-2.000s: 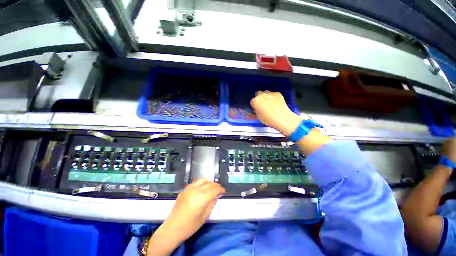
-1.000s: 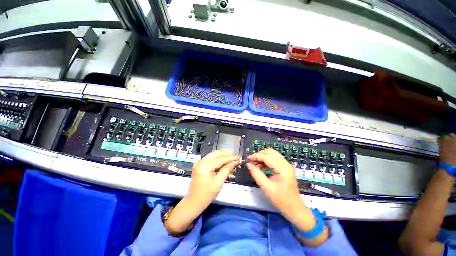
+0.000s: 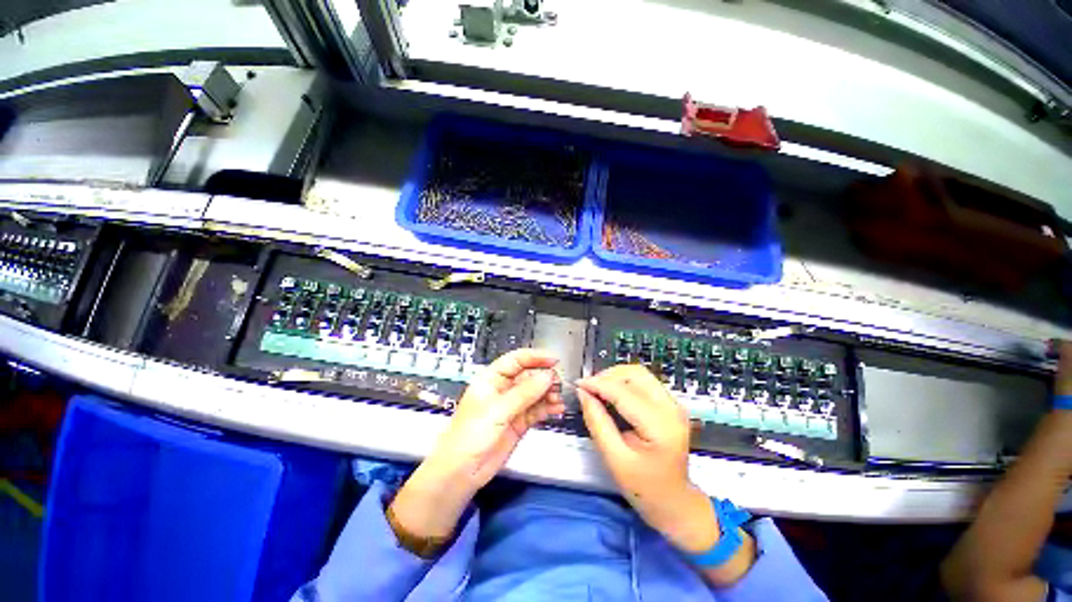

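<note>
My left hand (image 3: 500, 417) and my right hand (image 3: 635, 429) meet over the gap between two black pallets, fingertips close together. A tiny thin leaded component (image 3: 567, 381) shows faintly between the fingertips; which hand grips it is hard to tell, though both thumbs and index fingers are pinched. The left green circuit board panel (image 3: 370, 333) lies in its pallet (image 3: 253, 341), left of my hands. The right circuit board panel (image 3: 752, 388) lies in its pallet (image 3: 849, 406), partly hidden by my right hand.
Joined blue bins stand behind the conveyor: the left bin (image 3: 500, 241) holds dense leaded parts, the right bin (image 3: 746, 268) fewer orange-red ones. A red holder (image 3: 731, 126) and brown-red box (image 3: 952, 229) are beyond. A blue tote (image 3: 165, 506) is lower left. Another person's arm (image 3: 1017, 506) is at right.
My right hand has come from the right bin down to my left hand, which has risen from the conveyor's front edge. The whole view has shifted and tilted.
</note>
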